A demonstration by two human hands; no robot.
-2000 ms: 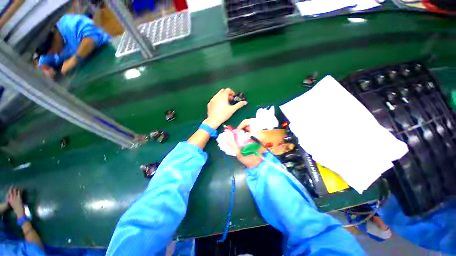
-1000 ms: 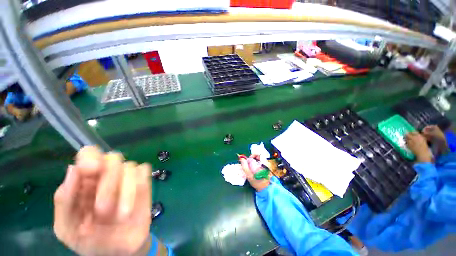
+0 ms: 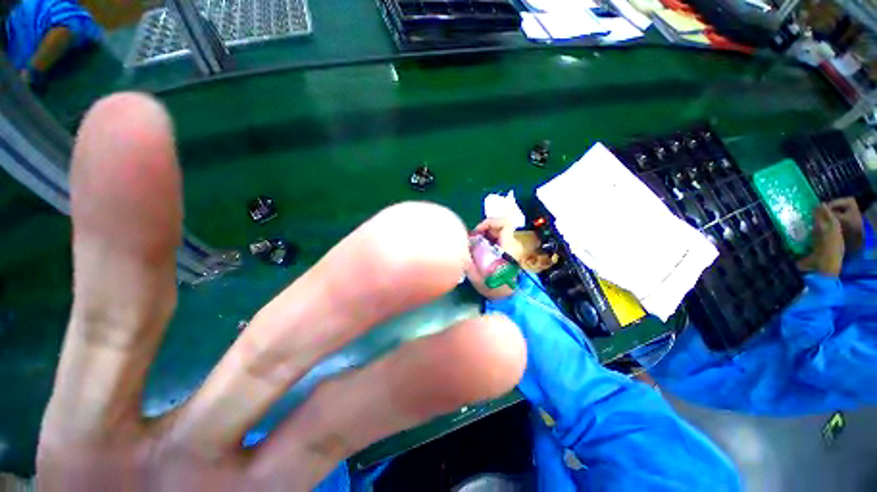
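Note:
My left hand [image 3: 240, 336] is very large and close to the camera, fingers spread, with nothing in it. My right hand [image 3: 492, 252] is closed around the dispensing syringe [image 3: 488, 258], pinkish with a green cap [image 3: 502, 277] at its rear. My left fingertips cover part of the view beside it; the needle tip cannot be made out. A white tissue [image 3: 503, 207] lies just beyond the right hand. Small black assemblies lie on the green belt, one [image 3: 421, 178] ahead of my right hand, one [image 3: 539, 153] farther right and others [image 3: 262, 209] to the left.
White paper sheets [image 3: 625, 226] cover part of a black controller with a yellow label [image 3: 622, 302]. A black parts tray [image 3: 736, 255] is at right. Another worker's hands [image 3: 829, 235] are by a green tray [image 3: 787, 205]. Metal posts stand at left; trays and papers lie across the line.
My left hand has left the assembly it held two seconds ago, come up near the camera and spread its fingers. My right hand still holds the syringe. The view has shifted.

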